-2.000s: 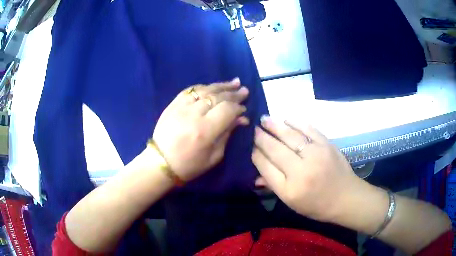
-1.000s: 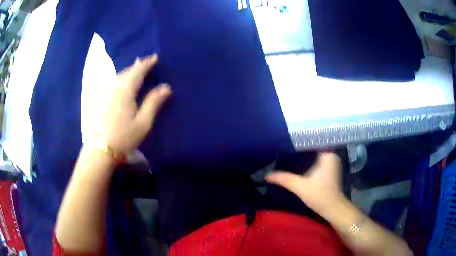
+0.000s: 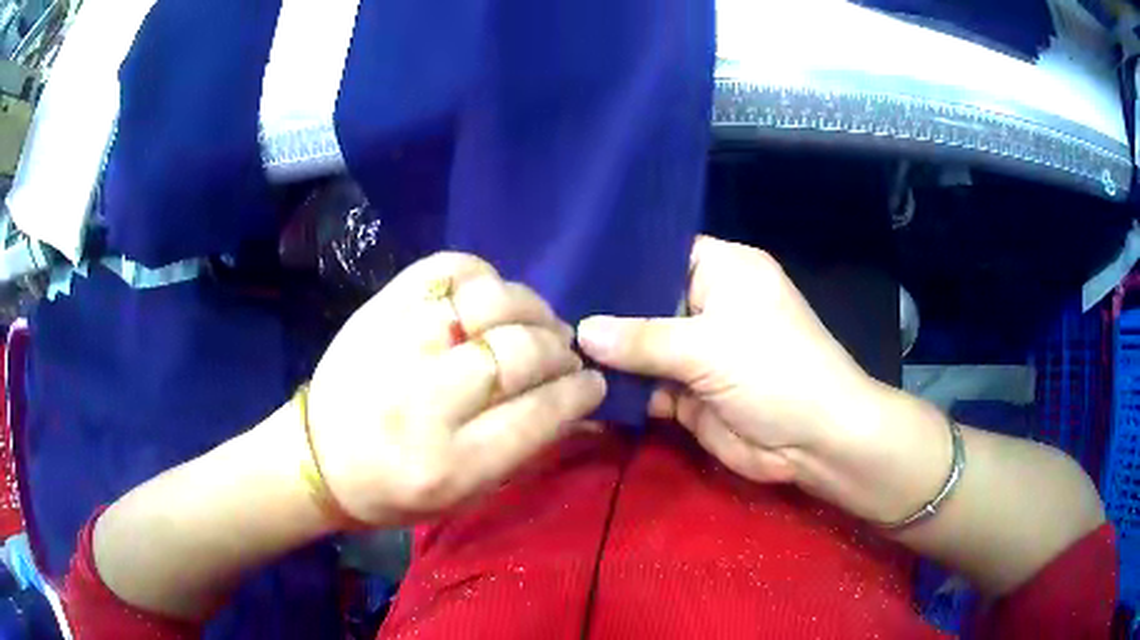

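A long dark blue garment panel (image 3: 581,150) runs from the top of the view over the table's front edge to my lap. My left hand (image 3: 456,394) and my right hand (image 3: 775,375) are close together at its near end, in front of my body. Both hands pinch the cloth there, thumb and fingers closed on it. The fingertips of my left hand are partly hidden. More blue cloth (image 3: 188,150) hangs over the table edge at the left. The presser foot and needle are out of the picture.
The table's front edge carries a measuring tape (image 3: 925,119). Part of a dark blue stack (image 3: 988,19) shows at the top right. A blue basket (image 3: 1125,425) stands at the right edge, and a red basket (image 3: 10,438) at the left edge.
The view has tilted down towards the lap. My left hand has moved right from the cloth on the table to its near end. Both hands now hold that end.
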